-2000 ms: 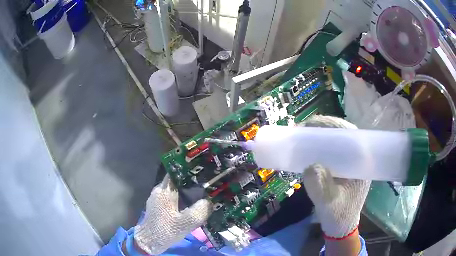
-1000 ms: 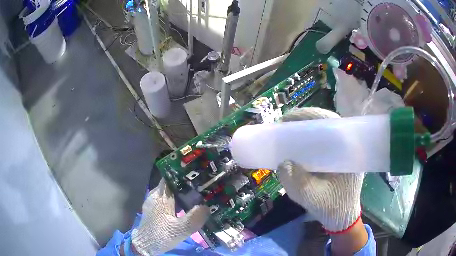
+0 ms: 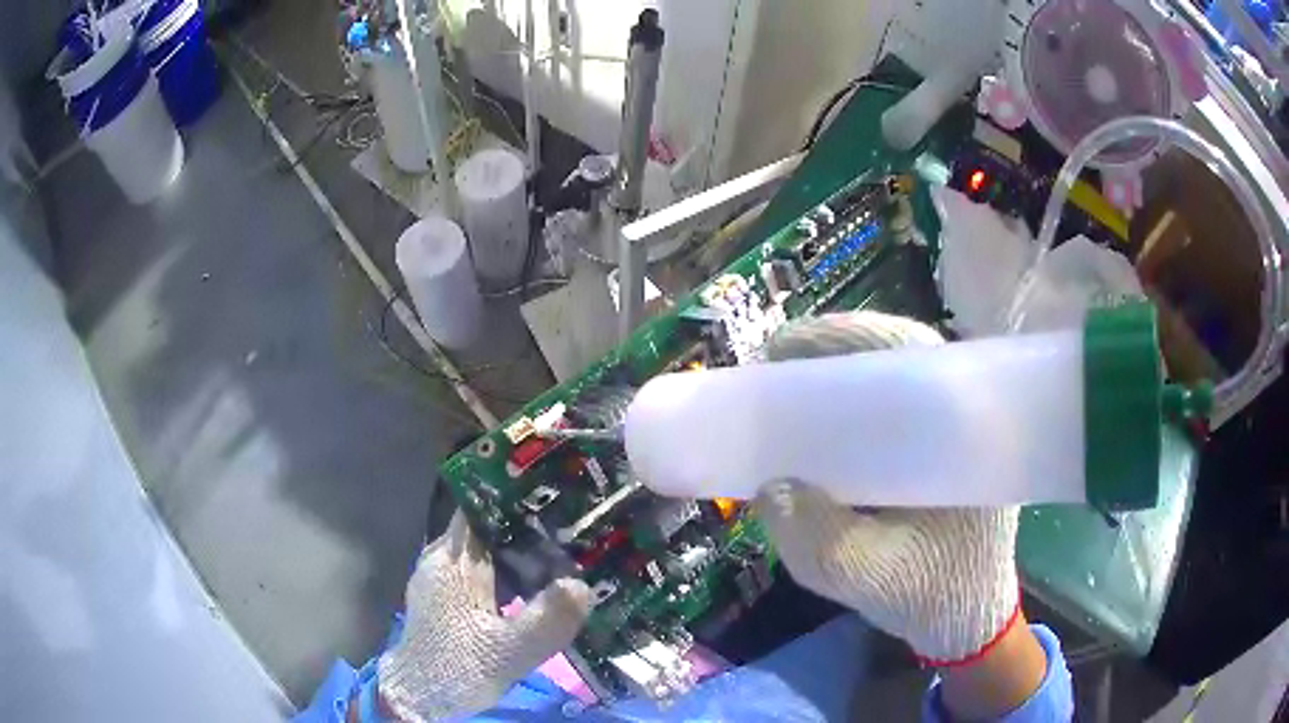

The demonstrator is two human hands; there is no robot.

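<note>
A green circuit board (image 3: 664, 509) crowded with parts lies tilted from lower left to upper right in front of me. My left hand (image 3: 474, 629), in an off-white knitted glove, grips its near left corner. My right hand (image 3: 898, 551), gloved with a red cuff edge, is closed around a fat translucent white adhesive syringe (image 3: 862, 421) with a green cap. The syringe lies across the board. Its thin nozzle (image 3: 577, 432) points left, close to a small white connector (image 3: 522, 429) and a red part. Whether the tip touches them I cannot tell. The syringe hides the board's middle.
A clear air hose (image 3: 1053, 212) curves from the cap. A pink fan (image 3: 1100, 74), a controller with red display (image 3: 978, 181) and a crumpled white heap (image 3: 990, 261) are on the right. A white metal frame (image 3: 707, 202) stands behind the board. White cylinders (image 3: 438, 276) stand on the floor.
The syringe and my right hand have moved left along the board, and the nozzle tip is now by the small white connector. My left hand keeps its hold on the corner.
</note>
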